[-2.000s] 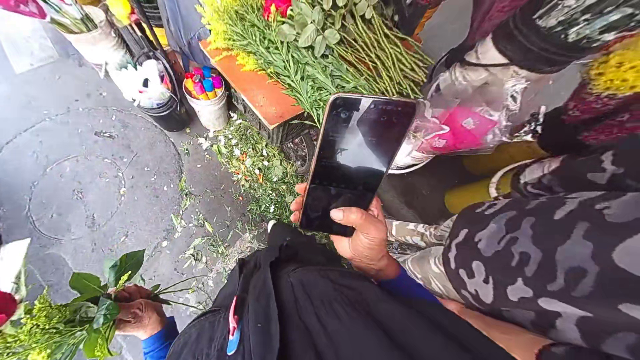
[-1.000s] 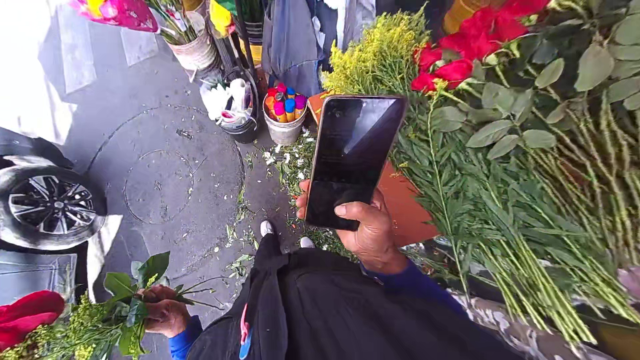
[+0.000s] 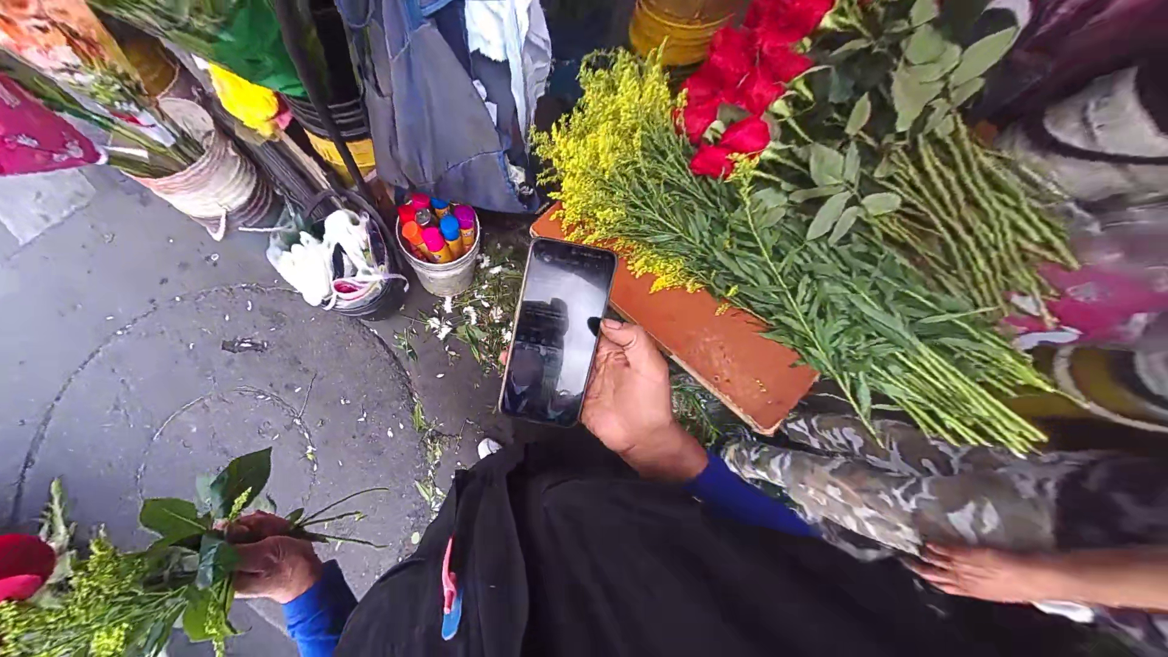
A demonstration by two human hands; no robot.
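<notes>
At lower left, my left hand (image 3: 274,558) is closed around the stems of a small bouquet (image 3: 119,589) with a red bloom, yellow filler flowers and green leaves. In the middle, my right hand (image 3: 634,392) holds a smartphone (image 3: 558,333) upright; its screen is dark with reflections, and the thumb lies along its right edge. Beyond the phone, yellow goldenrod-like stems (image 3: 602,146) and red roses (image 3: 744,91) with long green stems lie over an orange-brown board (image 3: 721,351).
A white bucket of colourful capped bottles or markers (image 3: 447,274), a dark bucket with white material (image 3: 360,297) and flower buckets (image 3: 205,182) stand on the pavement. Cut leaves litter the ground. At right are a person's camouflage trousers (image 3: 821,484) and hand (image 3: 995,573).
My right thumb has moved off the phone's screen to its edge. Both hands keep hold of the phone and the bouquet. The view has shifted; another person's hand now shows at lower right.
</notes>
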